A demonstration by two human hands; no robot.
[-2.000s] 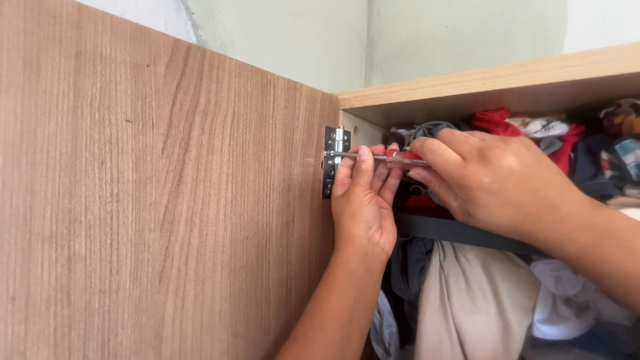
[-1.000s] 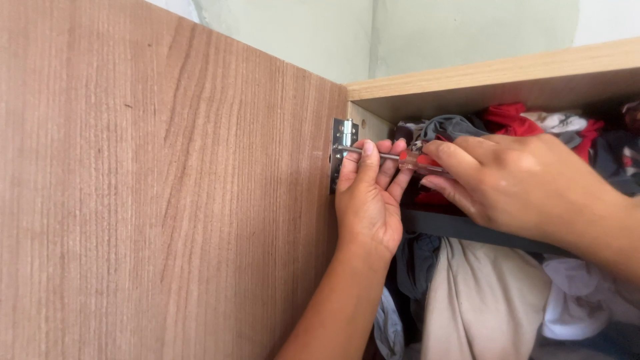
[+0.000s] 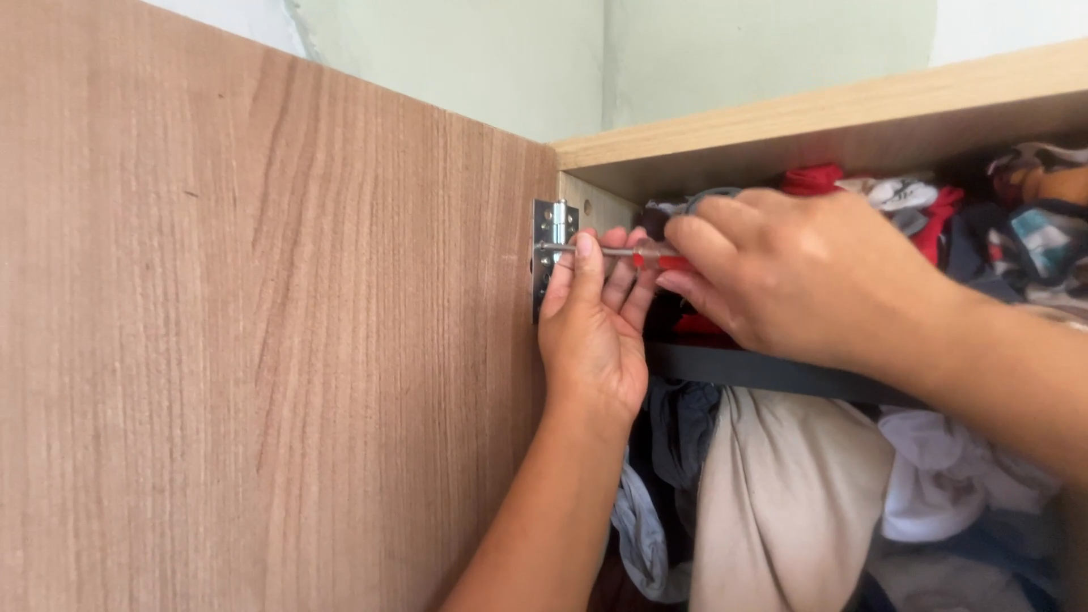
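Observation:
A metal butt hinge (image 3: 557, 225) joins the wood-grain cabinet door (image 3: 340, 297) to the cabinet's side panel. The tip of a screwdriver (image 3: 616, 252) meets a screw on the hinge's door leaf. My right hand (image 3: 799, 272) grips its clear and red handle from the right. With thumb and fingers, my left hand (image 3: 595, 331) pinches the shaft close to the hinge, palm turned toward me. The left fingers cover part of the hinge's lower half. The screwdriver lies nearly level.
The cabinet's top panel (image 3: 816, 106) runs above my hands. Folded and loose clothes fill the upper compartment behind the right hand. Below a dark shelf edge (image 3: 765, 370) hang beige trousers (image 3: 782, 501) and a white garment (image 3: 926, 484). A pale green wall (image 3: 459, 68) stands behind.
Both hands stay at the hinge with the screwdriver. The right hand's fingers have shifted on the handle. The view has moved slightly.

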